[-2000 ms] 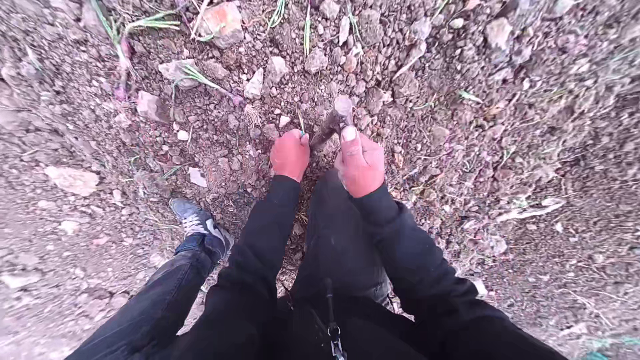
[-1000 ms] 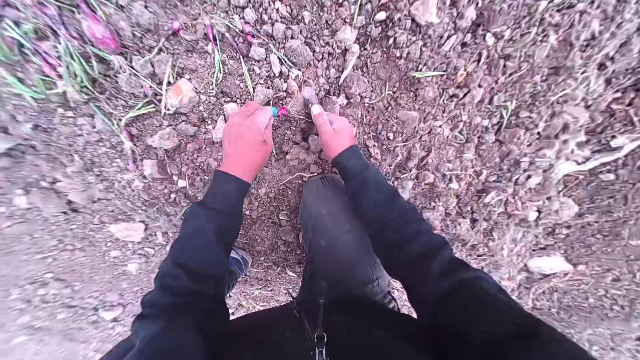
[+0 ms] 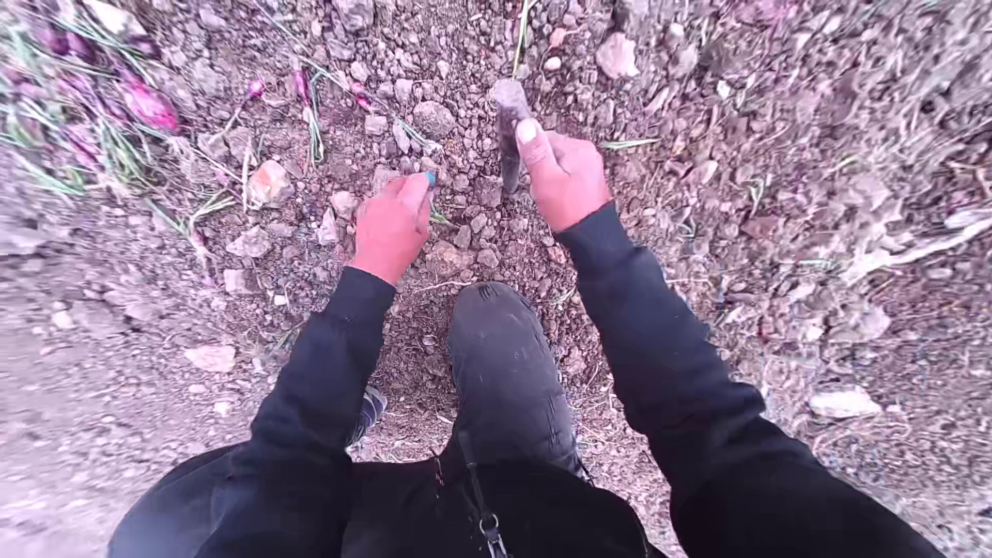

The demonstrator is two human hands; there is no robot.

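Note:
My left hand (image 3: 391, 225) is low over the stony soil, its fingers curled together. A small blue-green spot shows at a fingertip, and a green leaf (image 3: 440, 218) lies by the fingers; whether the hand holds it is unclear. To the right, my right hand (image 3: 570, 174) grips a short dark hand tool (image 3: 509, 132), thumb along its side. The tool's rounded grey end points away from me, and its narrow dark end is near the soil between my hands. A small red onion (image 3: 360, 96) with green leaves lies beyond my left hand.
Red onions with green tops, one a larger bulb (image 3: 151, 106), lie at the upper left. An orange-white stone (image 3: 268, 183) and a pale stone (image 3: 618, 56) rest on the cloddy soil. My knee (image 3: 500, 333) is below my hands; a dry branch (image 3: 918, 252) lies at right.
The pink bulb seen at my left fingertips one second ago no longer shows there. My hands have moved farther apart, with the tool still in my right hand. The view has shifted toward the onions.

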